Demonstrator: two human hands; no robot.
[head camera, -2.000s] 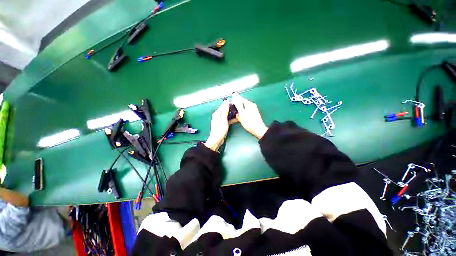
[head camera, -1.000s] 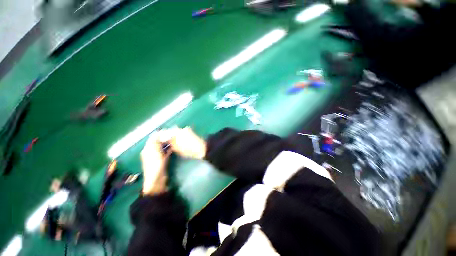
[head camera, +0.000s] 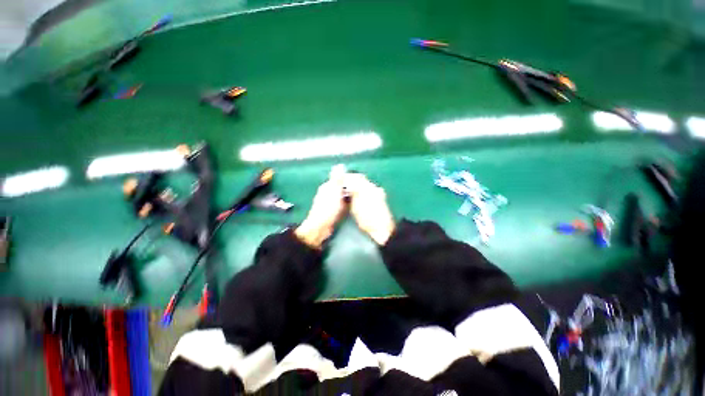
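Note:
My left hand (head camera: 326, 210) and my right hand (head camera: 369, 207) are together over the green bench edge, fingers closed around a small dark object (head camera: 346, 196). It is mostly hidden by the fingers; it looks like a black clamp, but blur keeps its details from showing. A heap of black clamps with leads (head camera: 189, 213) lies on the bench to the left of my hands. One clamp with an orange tip (head camera: 259, 186) lies nearest my left hand. A small pile of silver springs (head camera: 470, 197) lies to the right of my right hand.
Clamps with cables lie on the darker green surface (head camera: 348, 85), one at far right (head camera: 533, 80). A blue-and-red plug end (head camera: 576, 227) lies on the right bench. A silver spring heap (head camera: 641, 356) is low right. A red bin (head camera: 117, 352) is low left. A dark shape cuts the right edge.
The view swung right and down, then back. My hands stay together around the small dark object. A clamp with a cable now shows on the darker green surface at upper right.

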